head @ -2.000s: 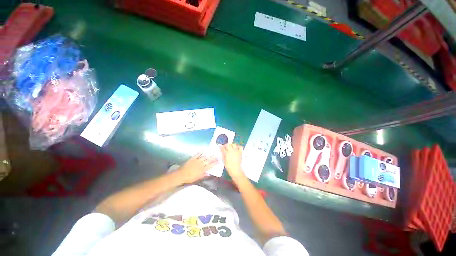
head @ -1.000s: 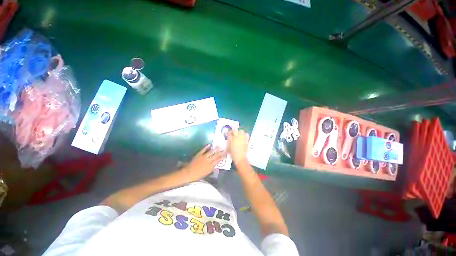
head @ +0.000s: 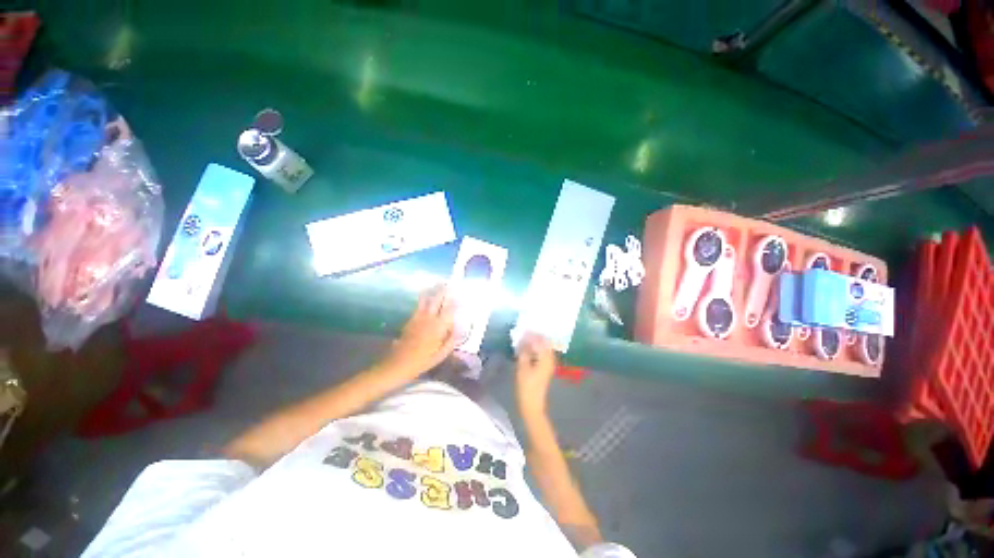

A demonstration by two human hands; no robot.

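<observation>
A white inner tray (head: 477, 286) with a dark round head showing at its far end lies at the bench edge. My left hand (head: 432, 327) rests on its left side, holding it. My right hand (head: 535, 358) is at the near end of a pale retail box (head: 565, 267) to the right; its fingertips touch or pinch the box end, and whether they grip is unclear. Another white retail box (head: 382, 233) lies crosswise to the left. A light blue and white retail box (head: 203, 242) lies farther left.
A salmon-red device tray (head: 667, 327) holds several handheld devices, with blue boxes (head: 834, 303) on top. White cables (head: 622, 264) lie beside it. A small bottle (head: 275, 159) stands back left. A poly bag (head: 93, 234) is at far left. Red grid crates (head: 965, 338) are at far right.
My right hand has left the inner tray and moved right to the near end of the pale box. My left hand stays at the tray. The view has shifted slightly.
</observation>
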